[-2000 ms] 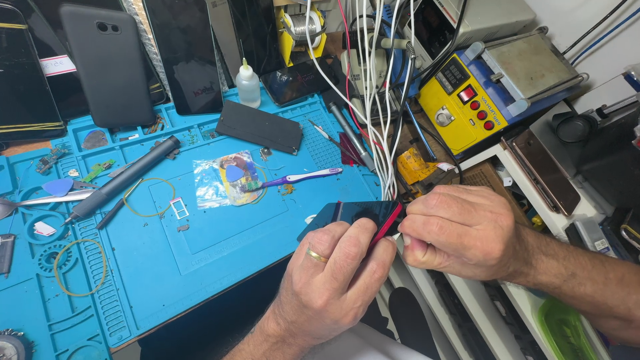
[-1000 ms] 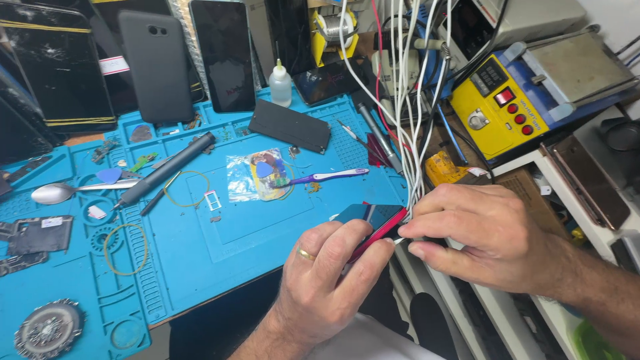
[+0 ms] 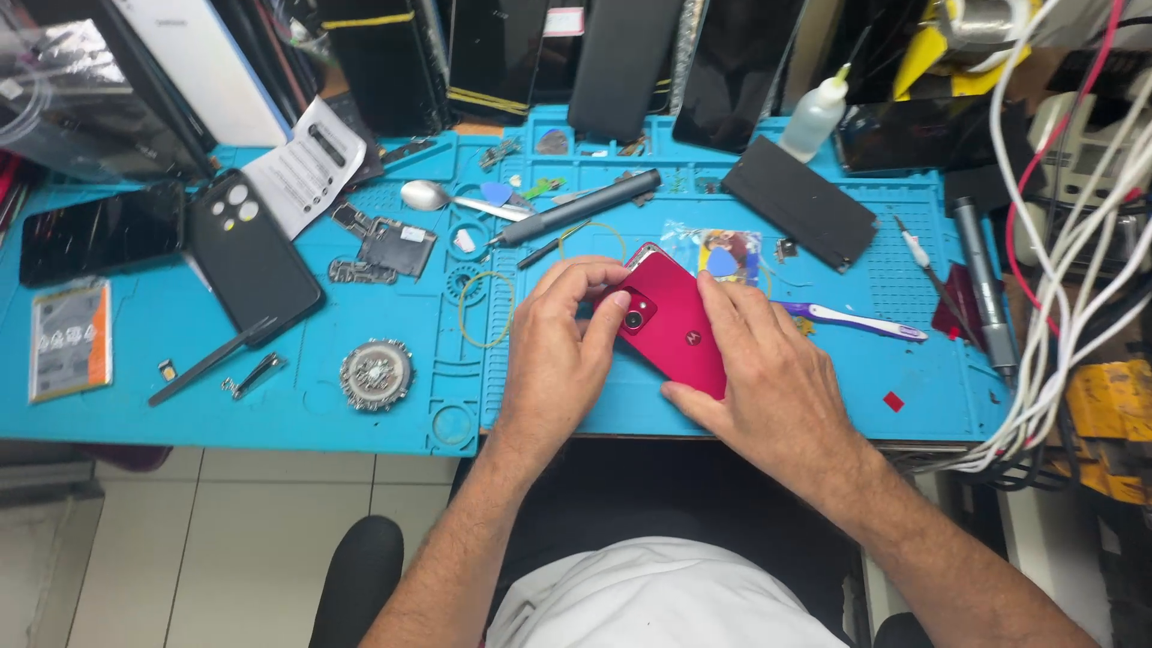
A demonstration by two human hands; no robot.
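Between my two hands is a red Motorola smartphone [image 3: 673,337], its back cover facing up and its camera block towards the upper left. My left hand [image 3: 567,346] grips the phone's upper left end, thumb beside the camera. My right hand [image 3: 774,369] holds the lower right end, with its fingers over the right edge and its thumb at the bottom. Just beyond the phone, a blue triangular opening pick [image 3: 722,262] lies on a small clear plastic bag. A purple and white toothbrush [image 3: 855,321] lies right of my right hand.
The blue silicone repair mat [image 3: 360,427] bears an electric screwdriver [image 3: 585,207], a spoon [image 3: 427,195], a phone battery [image 3: 72,342], a black phone case [image 3: 256,270] and a round screw holder [image 3: 376,374]. A dropper bottle [image 3: 814,117] stands behind. White cables [image 3: 1035,396] hang at the right.
The phone, earlier held edge-up off the mat's front right edge, is now over the mat with its red back up. My left hand's fingers have shifted to its camera end. The view has swung left.
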